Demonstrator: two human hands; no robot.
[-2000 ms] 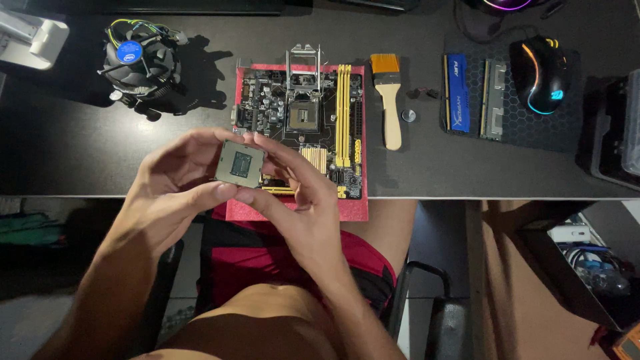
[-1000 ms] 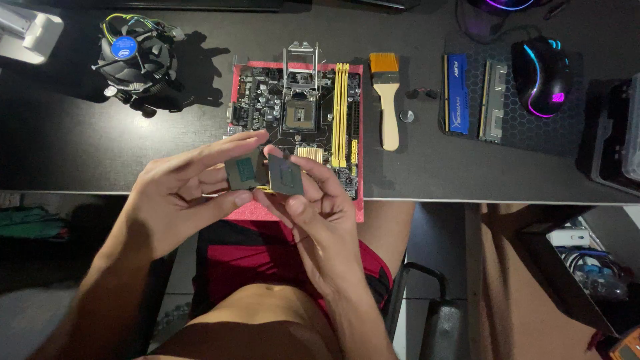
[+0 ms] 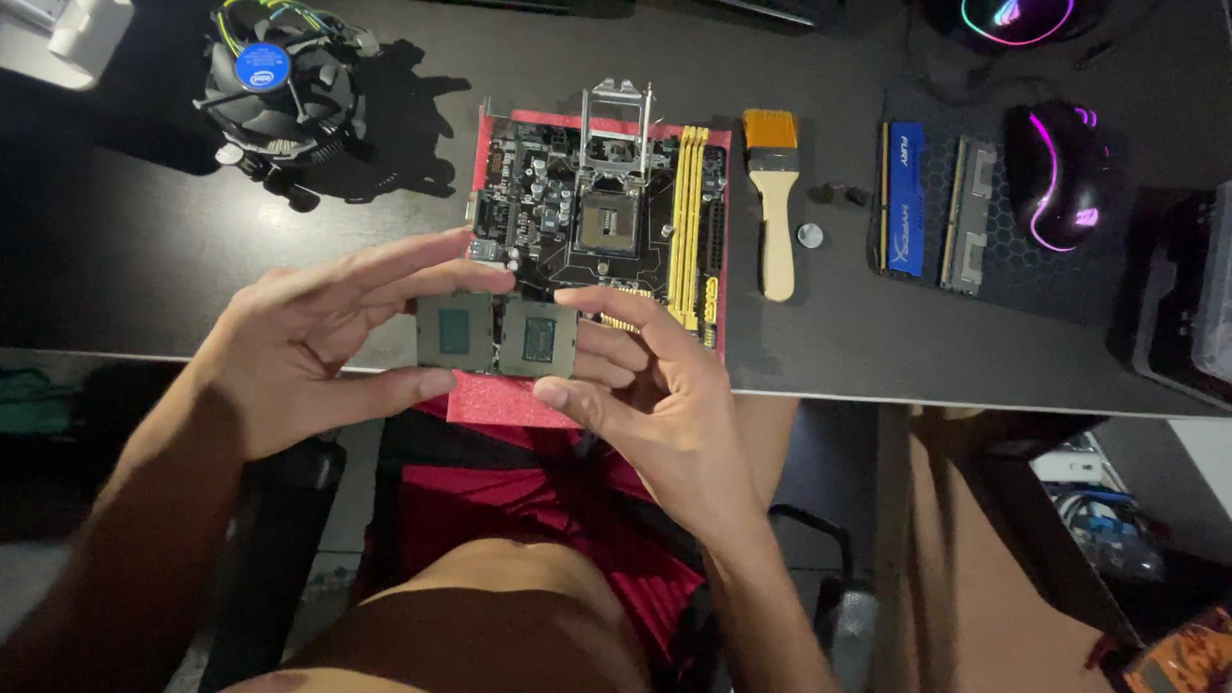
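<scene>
My left hand point(image 3: 327, 337) grips one square CPU point(image 3: 454, 332) by its edges, contact side facing up. Between the thumb and fingers of my right hand point(image 3: 654, 385) is a second CPU point(image 3: 538, 338), also contact side up. The two processors are side by side, nearly touching, above the near edge of a motherboard point(image 3: 549, 231). That board lies on pink foam point(image 3: 500, 402) and carries yellow memory slots point(image 3: 685, 221). Its CPU socket point(image 3: 608, 223) is uncovered, with the metal load frame point(image 3: 616, 130) raised behind it.
A CPU cooler with fan point(image 3: 279, 91) stands at the back left. Right of the board lie a flat paintbrush point(image 3: 773, 202), a coin cell battery point(image 3: 809, 235), a blue memory module point(image 3: 903, 199), another memory module point(image 3: 968, 215) and a lit mouse point(image 3: 1064, 178). The desk's front edge point(image 3: 962, 406) runs below.
Two seconds ago only one CPU showed between my hands; a second later two showed, tilted. Now they are spread side by side, one in each hand.
</scene>
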